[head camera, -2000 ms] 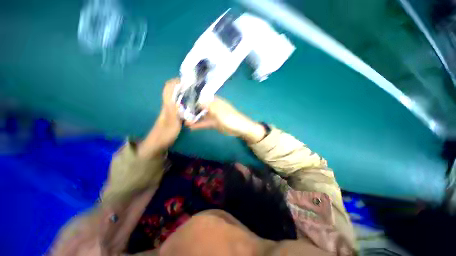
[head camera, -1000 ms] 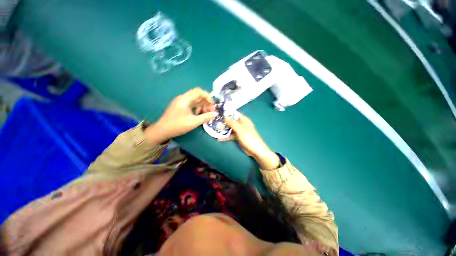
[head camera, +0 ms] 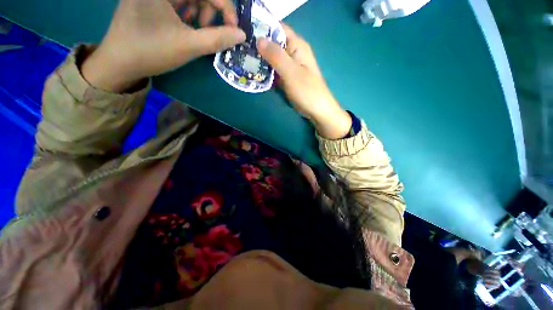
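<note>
The round lower housing (head camera: 235, 82) is a white cup at the top centre, with a dark circuit board (head camera: 250, 63) inside, small parts showing. My right hand (head camera: 297, 69) grips its right rim, thumb over the board. My left hand (head camera: 164, 39) is at its upper left, with thumb and fingers at dark wires (head camera: 245, 18) above the board; whether it pinches them is hard to tell. The camera housing (head camera: 282, 7) is mostly cut off by the top edge. Its white bracket (head camera: 391, 8) shows at the top right.
The green bench (head camera: 418, 109) has a white belt edge (head camera: 509, 85) curving down on the right. A blue bin (head camera: 145, 118) lies at the left beside my sleeve. At the lower right are a person's hand (head camera: 485, 272) and white parts (head camera: 506, 275).
The view has shifted, and the round housing and both hands appear larger and higher. The camera housing has mostly left the top of the picture. The tangled rings are out of view.
</note>
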